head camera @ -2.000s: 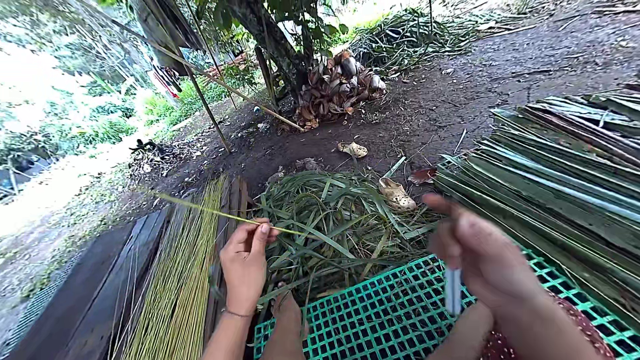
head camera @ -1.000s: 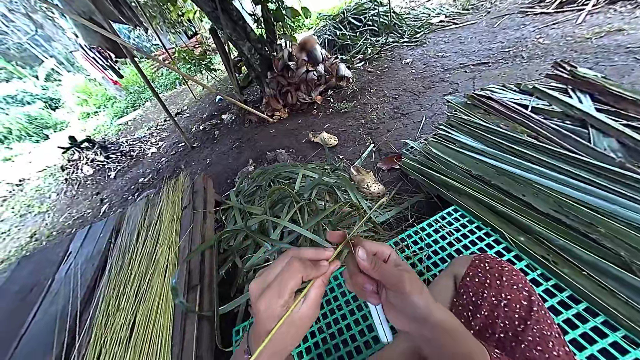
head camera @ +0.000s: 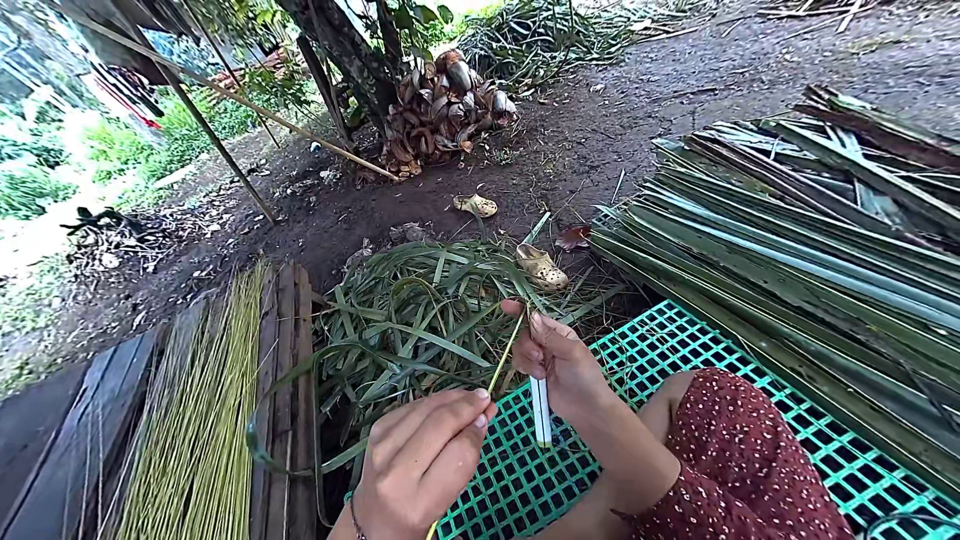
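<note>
My left hand (head camera: 431,450) pinches a thin yellow-green leaf midrib (head camera: 504,360), which slants up to my right hand. Raised a little higher, my right hand (head camera: 551,349) has its fingers closed around a white handle (head camera: 540,412), probably a knife's; the blade is not clearly visible. The midrib's upper end meets the thumb and index finger of that hand. A green leaf strip (head camera: 285,382) curls left of my left hand. Beyond both hands lies a heap of stripped green leaf strips (head camera: 420,322).
Bundled midribs (head camera: 202,420) lie on dark planks (head camera: 289,405) at left. Long palm leaflets (head camera: 750,300) are stacked at right over green plastic mesh (head camera: 510,480). Two tan clogs (head camera: 541,268) sit on the soil; coconut husks (head camera: 442,112) are piled by a tree trunk (head camera: 352,60).
Two seconds ago my hands were apart, with a midrib in the left. They came together one second ago; now my left hand is lower along the midrib, a little apart from my right.
</note>
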